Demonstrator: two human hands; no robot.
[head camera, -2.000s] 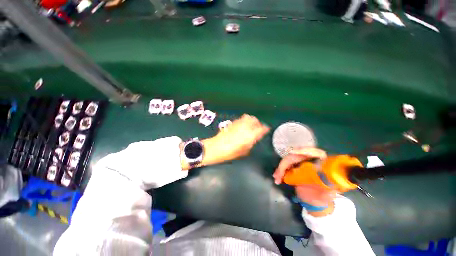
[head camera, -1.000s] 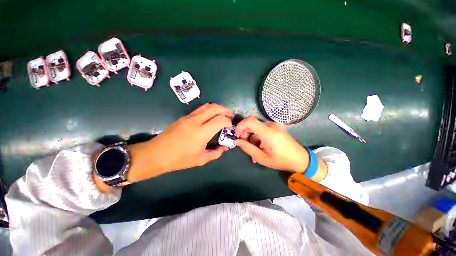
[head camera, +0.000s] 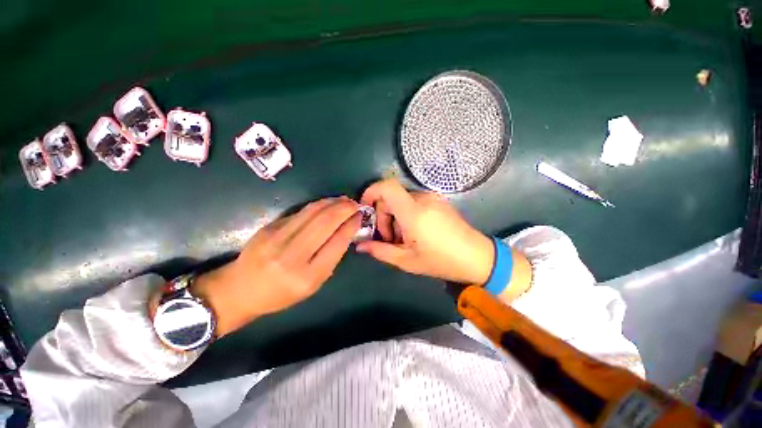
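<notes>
A small pink-rimmed device housing (head camera: 366, 222) is held between both hands near the bench's front edge, mostly covered by fingers. My left hand (head camera: 288, 255) grips it from the left. My right hand (head camera: 426, 234) pinches it from the right with thumb and fingers. The orange electric screwdriver (head camera: 551, 359) lies below my right wrist, in front of the smock, and my right hand is not on it. The round perforated screw dish (head camera: 455, 132) sits just beyond my right hand.
Several housings (head camera: 187, 135) stand in a row at left, the nearest one (head camera: 262, 151) apart from them. Tweezers (head camera: 574, 184), a white scrap (head camera: 622, 141) and a small tan scrap (head camera: 703, 78) lie at right. Black tray edges show at the far left and right.
Two seconds ago my right hand held the screwdriver; it has let go and now grips the housing with my left hand. Since one second ago, the housing has turned and the view has shifted slightly.
</notes>
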